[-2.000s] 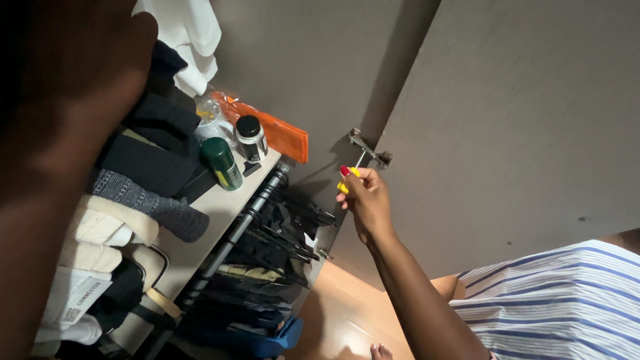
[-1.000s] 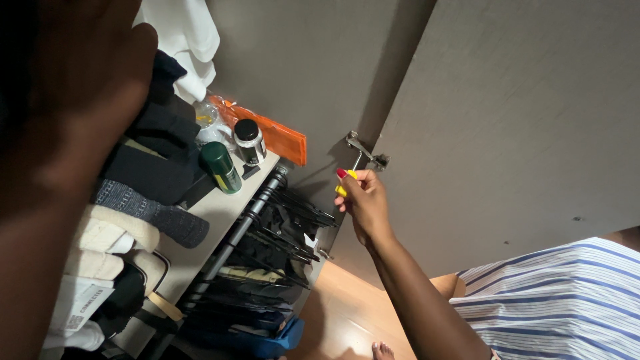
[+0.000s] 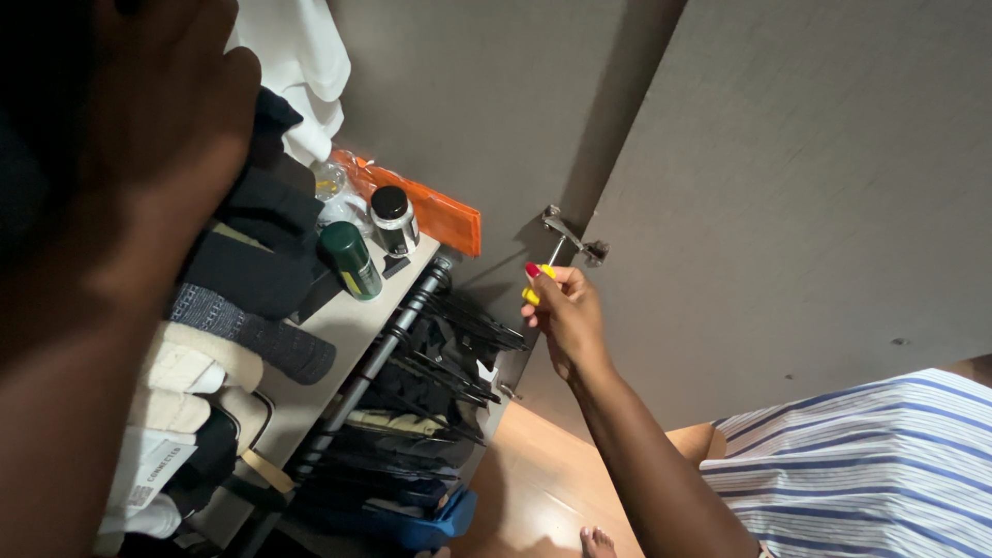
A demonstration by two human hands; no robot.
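My right hand [image 3: 570, 314] is closed around the yellow handle of a screwdriver [image 3: 535, 294], with the thumb along it. The metal shaft points up to a metal cabinet hinge [image 3: 572, 232] that joins the grey side panel to the grey wardrobe door [image 3: 775, 209]. The tip appears to meet the hinge arm; the exact contact is too small to tell. My left hand [image 3: 182, 93] is raised at the upper left, very near the camera, dark and blurred. Its fingers are bent, and whether they grip anything is hidden.
A shelf [image 3: 310, 403] at left bears folded clothes [image 3: 256, 256], a green spray can [image 3: 350, 260], a black-lidded jar [image 3: 395, 221] and an orange packet [image 3: 442, 213]. Under it, dark garments hang from a metal rail [image 3: 372, 368]. A second hinge [image 3: 509, 391] sits lower. A bare foot [image 3: 597, 542] stands on the floor.
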